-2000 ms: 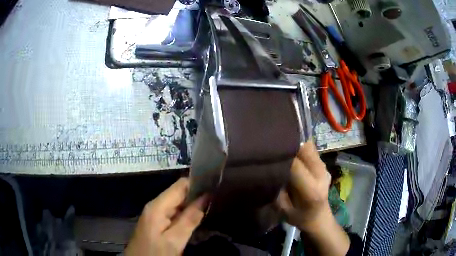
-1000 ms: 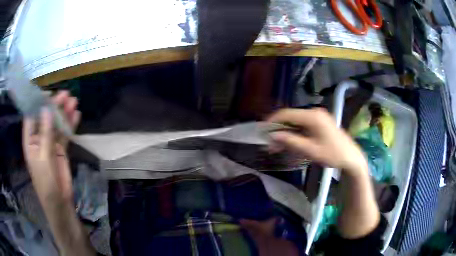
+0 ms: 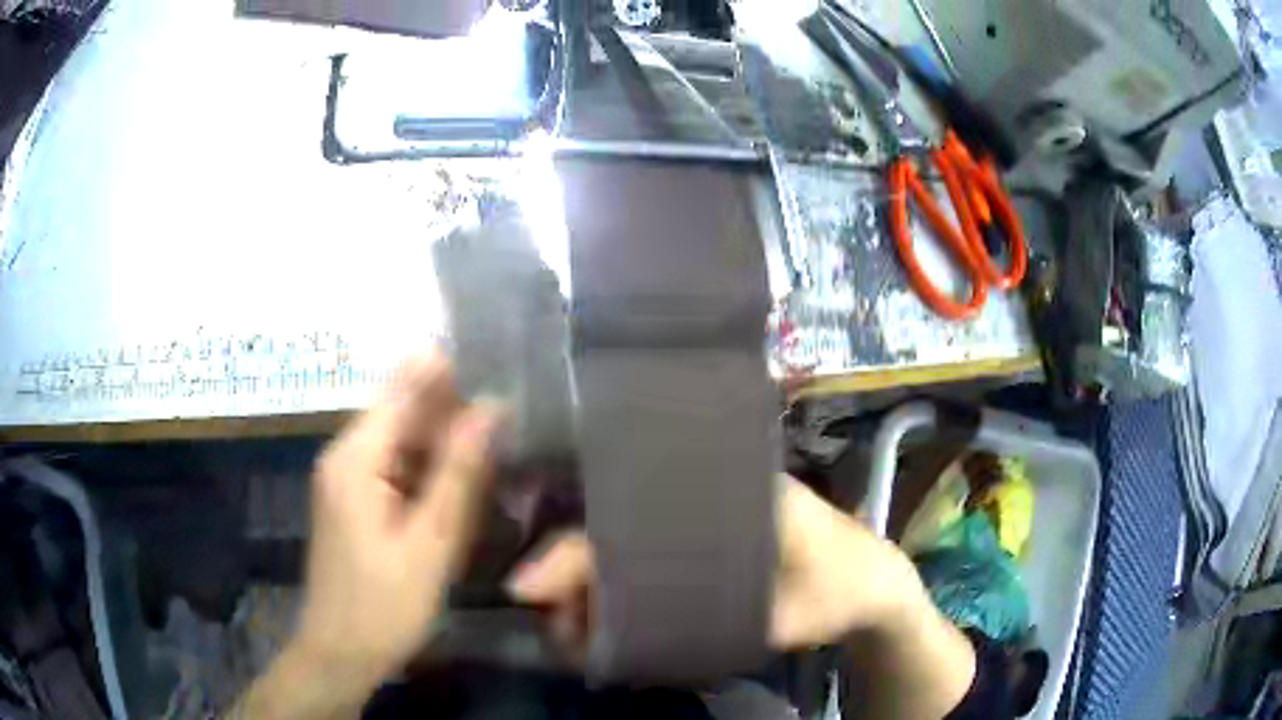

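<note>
The dark brown band (image 3: pixel 682 450) hangs from the shiny metal folder (image 3: pixel 661 151) at the table's front edge. A grey strip (image 3: pixel 506 331) lies left of the band, blurred, and its lower end is between the fingers of my left hand (image 3: pixel 401 513). My right hand (image 3: pixel 837 577) is behind the band. Its wrist shows on the right, and fingertips show past the band's left edge. The band hides most of that hand, so its grip cannot be told.
Orange-handled scissors (image 3: pixel 956 225) lie on the table right of the folder. The off-white machine head (image 3: pixel 1097 63) is at the upper right. A pale table with a printed ruler edge (image 3: pixel 197 369) is at left. A grey bin (image 3: pixel 1076 563) with green and yellow bags stands at lower right.
The view has swung back up to the folder. My left hand has moved from the far left with the grey strip to beside the band. My right hand is now behind the band.
</note>
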